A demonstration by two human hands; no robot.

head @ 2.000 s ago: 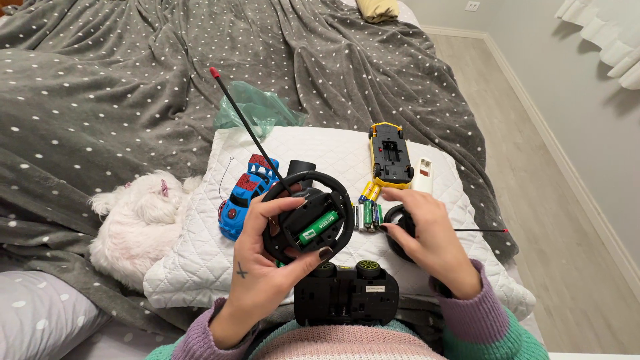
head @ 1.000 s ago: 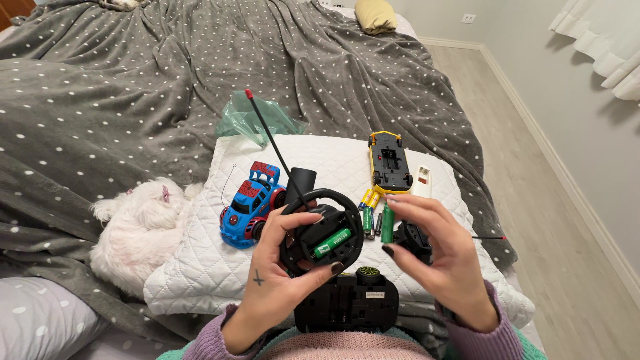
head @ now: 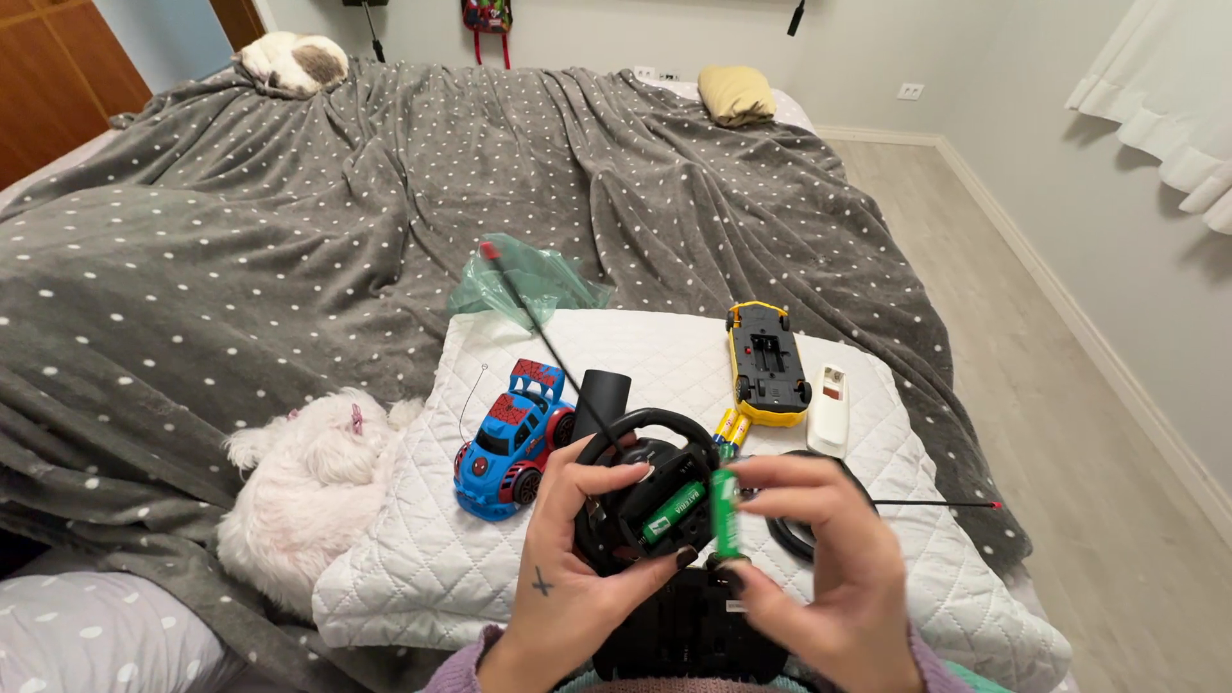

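Note:
My left hand (head: 587,549) grips a black steering-wheel remote control (head: 654,481) with its back facing up and its battery bay uncovered. One green battery (head: 674,512) lies in that bay. Between the fingers of my right hand (head: 828,568) is another green battery (head: 725,515), held upright just right of the wheel. A blue and red toy car (head: 510,448) stands to the left, and a yellow toy car (head: 767,361) lies upside down beyond my hands. Yellow-ended batteries (head: 731,428) lie beside it. A black toy underside (head: 688,626) rests near my lap.
A white quilted pillow (head: 404,568) bears a black cylinder (head: 604,399), a white remote (head: 828,409) and a second wheel controller (head: 794,534) with an antenna. A green plastic bag (head: 525,279) lies behind. A white fluffy dog (head: 308,500) rests at left; another animal (head: 294,63) lies far off.
My right hand has brought a green battery from the group on the pillow over to the wheel remote. The view has tilted up.

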